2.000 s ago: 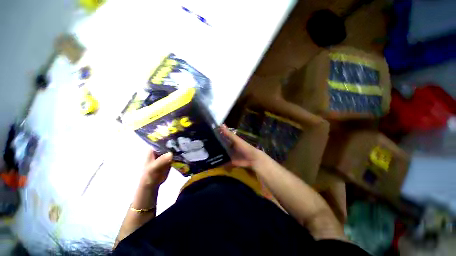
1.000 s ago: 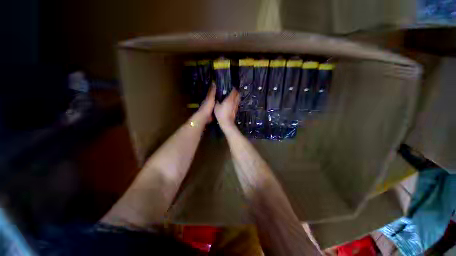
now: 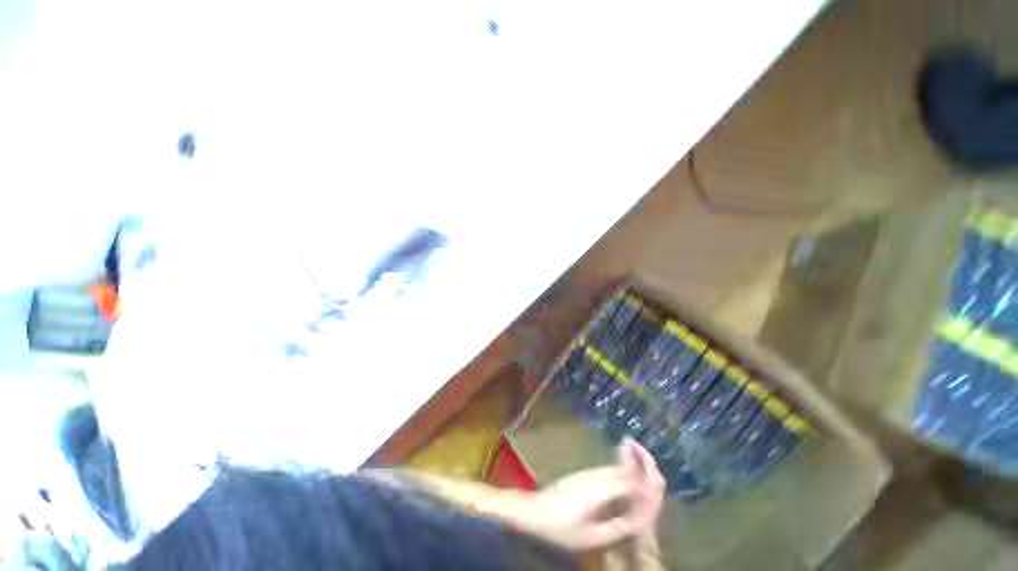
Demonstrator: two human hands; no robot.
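Note:
An open brown carton (image 3: 832,507) stands on the floor at lower right, beside the table. Inside it are rows of bagged black boxes (image 3: 714,396) with yellow tops under shiny film. My left hand (image 3: 608,502) is over the carton's near left side, blurred, with nothing seen in it. My right hand (image 3: 639,549) is just below it at the bottom edge, mostly cut off and overlapped by the left; its fingers cannot be made out.
The white table (image 3: 335,134) is overexposed, with a blurred dark item (image 3: 407,254) near its middle. More bagged boxes (image 3: 977,346) show at the right edge. An orange object (image 3: 106,299) is at far left. A dark rounded object (image 3: 969,112) is at upper right.
My view has swung from inside the carton back to the table and carton. My hands have come away from the box they were touching in the row and are now close together.

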